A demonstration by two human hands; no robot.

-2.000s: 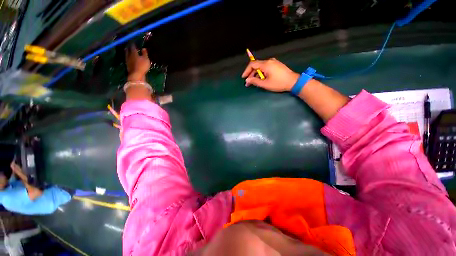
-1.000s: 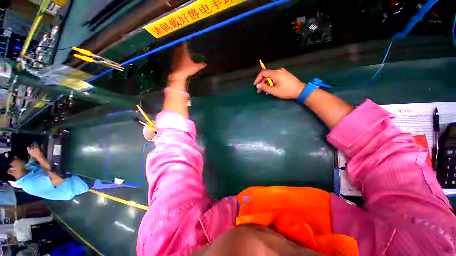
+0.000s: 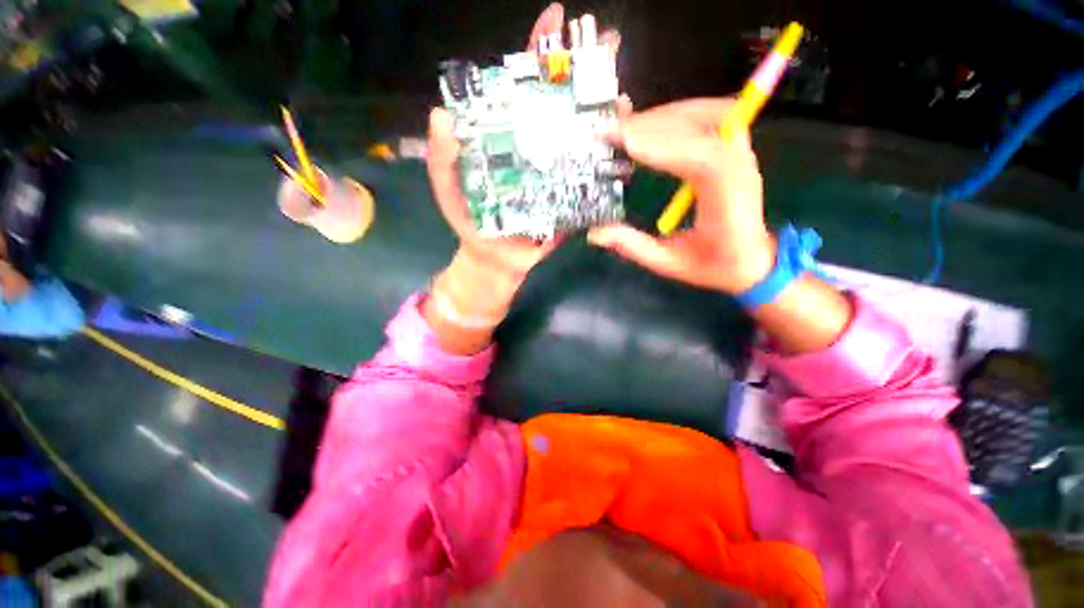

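Observation:
A main circuit board (image 3: 535, 149), green and crowded with chips, is held up over the bench, its white and orange connectors at the top edge. My left hand (image 3: 481, 255) grips it from below and the left side, with fingertips showing behind the top edge. My right hand (image 3: 707, 196) is at the board's right edge and holds a yellow marking tool (image 3: 767, 81) with a pale pinkish section, slanting up to the right. Its fingertips are at or very near the board; contact is unclear. A blue wrist strap (image 3: 779, 271) is on my right wrist.
A whitish pen cup (image 3: 345, 210) with yellow sticks stands on the green mat at left. Papers (image 3: 921, 321) and a blurred calculator (image 3: 1004, 404) lie at right, near a blue coiled cord (image 3: 1010, 143). A person's blue sleeve (image 3: 42, 311) shows at far left.
My left hand was reaching over the dark belt; it has come back towards me and now holds up the circuit board. My right hand keeps the yellow tool and has moved to the board's side.

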